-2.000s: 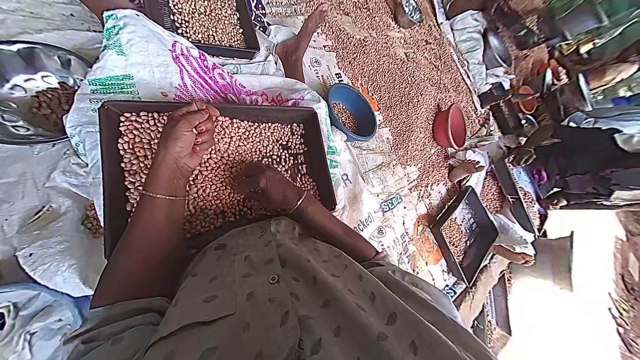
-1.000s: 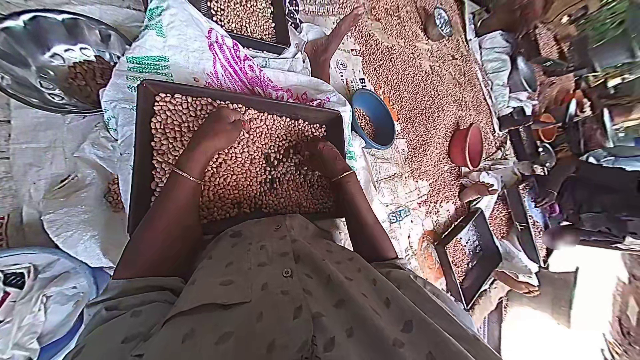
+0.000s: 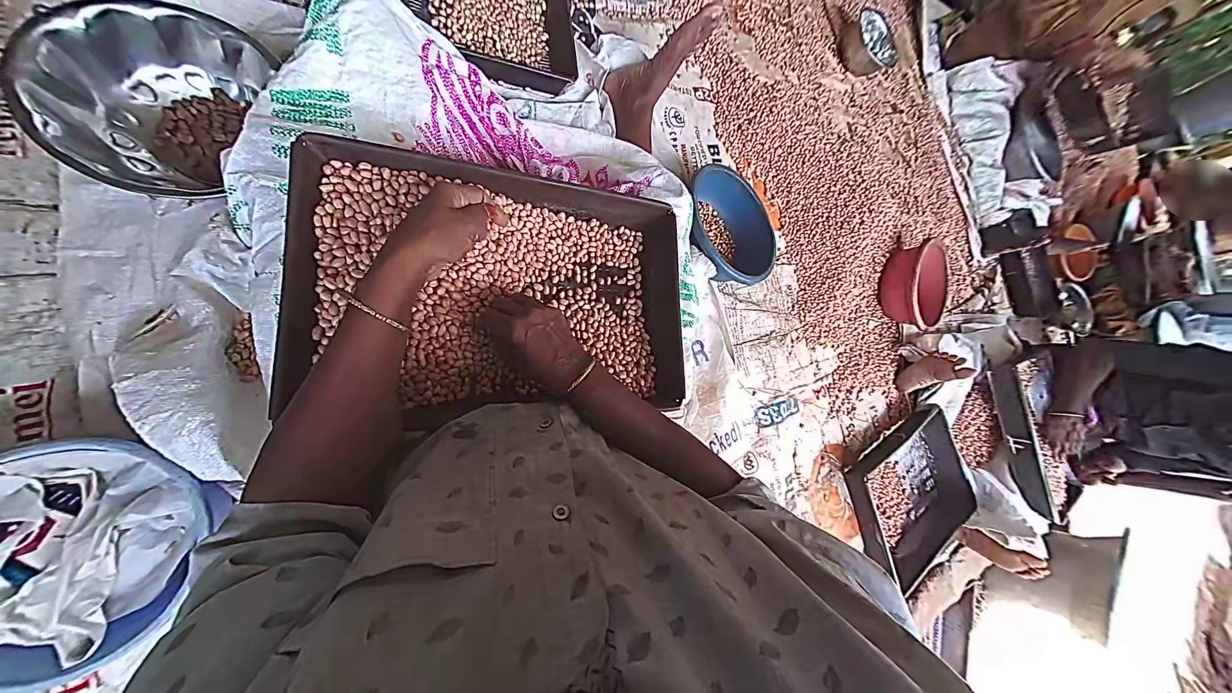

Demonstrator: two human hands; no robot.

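A dark rectangular tray of shelled peanuts rests by my lap on a printed woven sack. My left hand, a bracelet at its wrist, is curled over the nuts in the upper middle of the tray; what lies inside its fingers is hidden. Lower and to the right, my right hand has its fingertips down among the nuts, palm hidden. Dark tray bottom shows through thinly spread nuts to the right of it.
Right of the tray stand a blue bowl with some nuts and a red bowl. A metal basin holds brownish pieces at upper left. Peanuts cover the ground sheet. Another person's arm and more trays are at right.
My right hand has moved from the tray's right side toward its middle since a second ago. My left hand stays curled over the nuts.
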